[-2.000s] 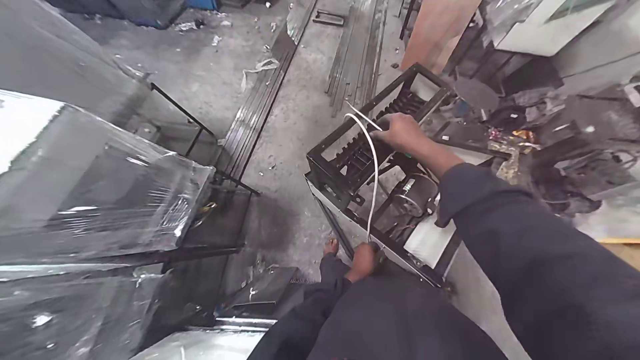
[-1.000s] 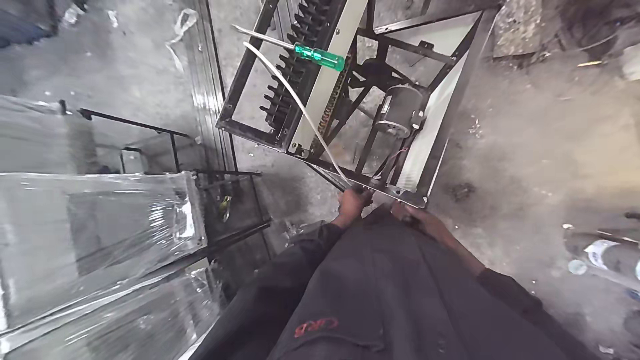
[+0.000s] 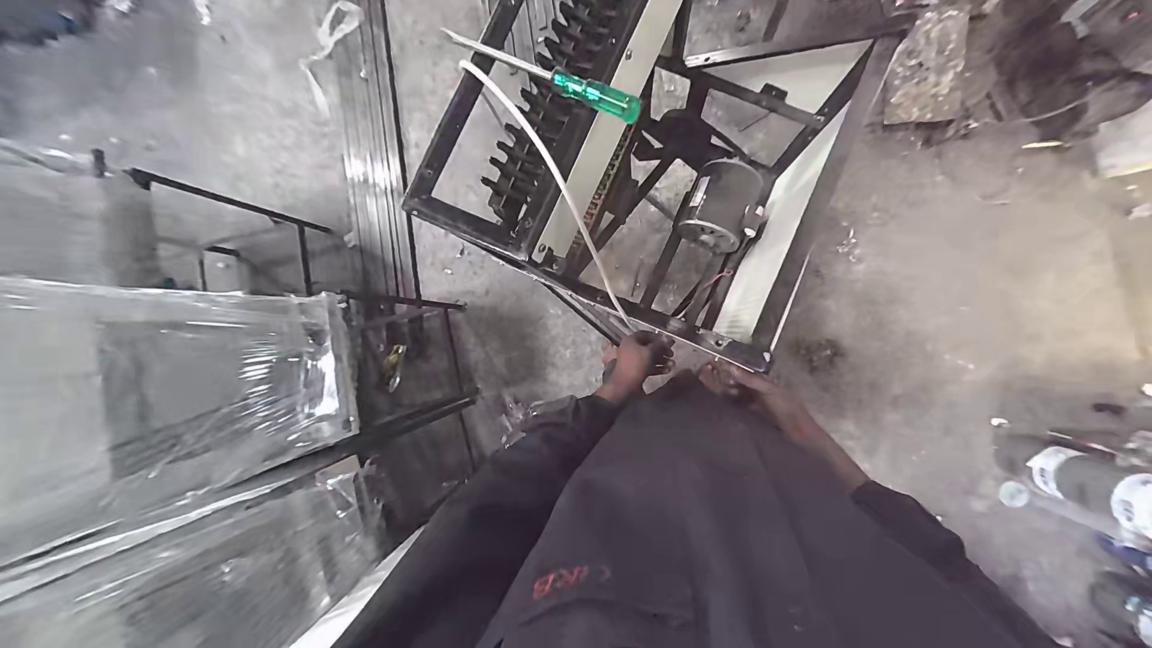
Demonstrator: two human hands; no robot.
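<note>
My left hand [image 3: 641, 358] is closed around the lower end of a white cable [image 3: 560, 180], at the near edge of a dark metal frame [image 3: 621, 301]. The cable arcs up across that frame. My right hand [image 3: 724, 376] is at the same edge, partly hidden by my clothing; whether it grips anything does not show. A screwdriver with a green handle [image 3: 596, 95] lies over the frame's top, its shaft pointing left. Inside the frame sit a cylindrical electric motor [image 3: 723, 205], a black fan-like part [image 3: 681, 135] and a row of black toothed parts [image 3: 531, 144].
Plastic-wrapped panels [image 3: 180, 378] stand at the left, beside a thin black metal rack [image 3: 306, 256]. Long metal strips [image 3: 373, 153] lie on the concrete floor, with a white strap [image 3: 331, 49] nearby. Bottle-like items [image 3: 1062, 472] lie at the lower right.
My right hand has come from the frame's far part to its near edge. The screwdriver shows across the top since one second ago. The view has shifted and turned.
</note>
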